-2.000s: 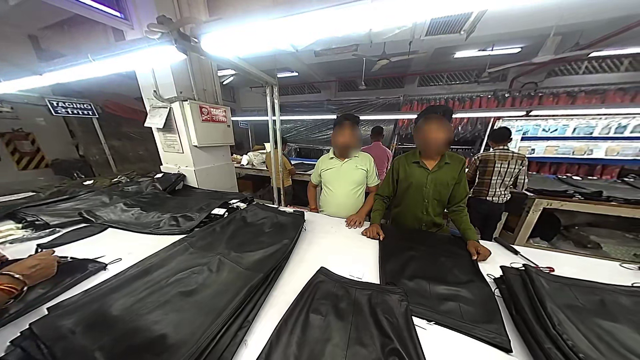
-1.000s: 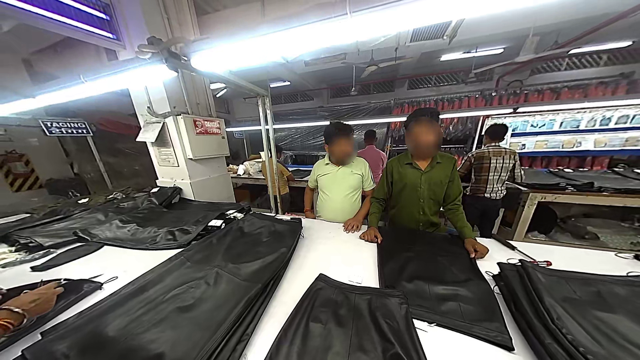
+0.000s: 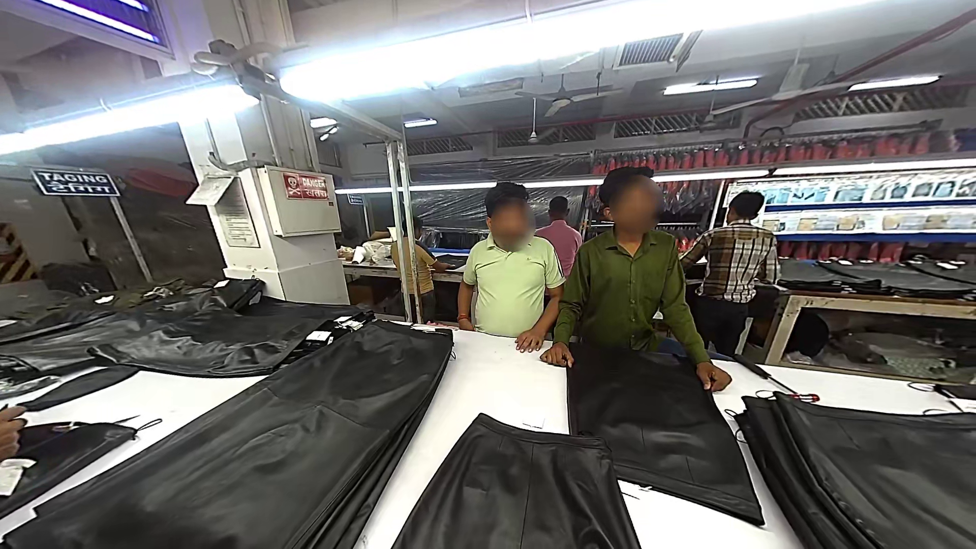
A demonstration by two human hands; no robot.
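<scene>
Neither my left hand nor my right hand is in view. Nearest to me, a black leather-like skirt [image 3: 518, 488] lies flat on the white tabletop [image 3: 488, 381]. Left of it is a long stack of black leather-like garments [image 3: 259, 435]. Another stack of black garments [image 3: 877, 457] lies at the right. Across the table, a person in a green shirt [image 3: 629, 293] rests both hands at the far end of a black skirt [image 3: 663, 419]. Beside them, a person in a light green shirt [image 3: 512, 286] has one hand on the table's edge.
Another person's hand [image 3: 9, 431] shows at the left edge, by a black piece with a white tag [image 3: 11, 476]. More black garments [image 3: 191, 328] lie at the far left. A tool with a red handle [image 3: 801, 396] lies at the right. Metal posts [image 3: 400, 229] stand beyond the table.
The other person's hand at the left edge has slipped mostly out of view. The view has shifted slightly. The two people across the table keep their hands in much the same places.
</scene>
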